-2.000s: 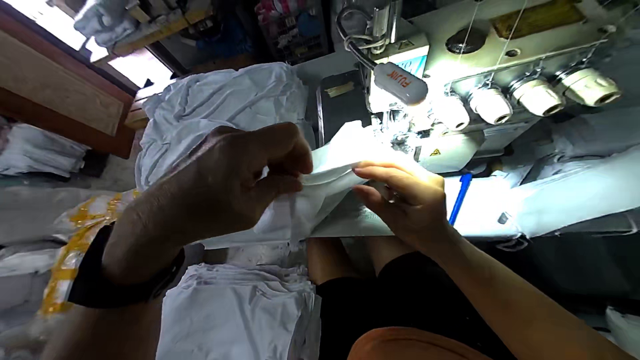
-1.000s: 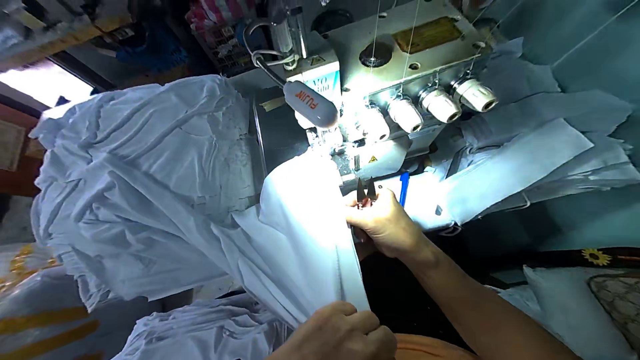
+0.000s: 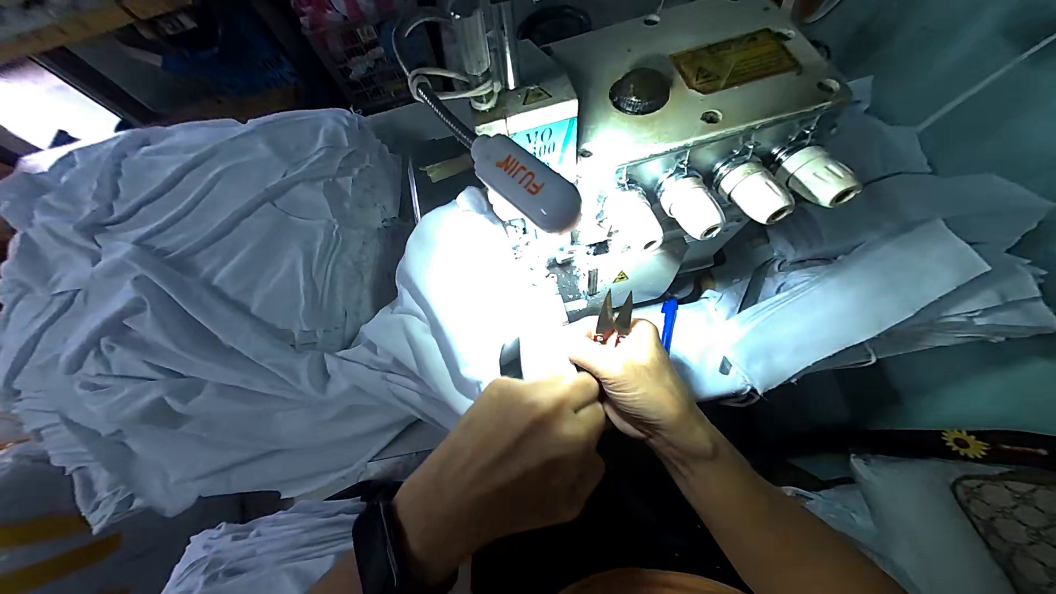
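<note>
White fabric (image 3: 454, 289) lies under the lamp at the needle area of an overlock sewing machine (image 3: 660, 82) and runs down to my hands. My left hand (image 3: 528, 445), with a black band on the wrist, is closed on the fabric's near edge. Touching it on the right, my right hand (image 3: 643, 379) holds small thread snips (image 3: 614, 318), their two pointed blades apart and pointing up, in front of the machine's front cover. Its fingertips are also close to the fabric edge; whether they pinch it cannot be told.
A large heap of white fabric (image 3: 206, 247) covers the left side. A lamp (image 3: 528, 181) hangs over the needle area. Right of my right hand lie a blue tool or pen (image 3: 669, 324) and white cut pieces (image 3: 866, 305). More folded white fabric (image 3: 272, 549) is at the lower left.
Two seconds ago both hands held the fabric up before the machine. It has since gone to the needle area, and snips show in my right hand. Since one second ago, my left hand has moved up beside my right.
</note>
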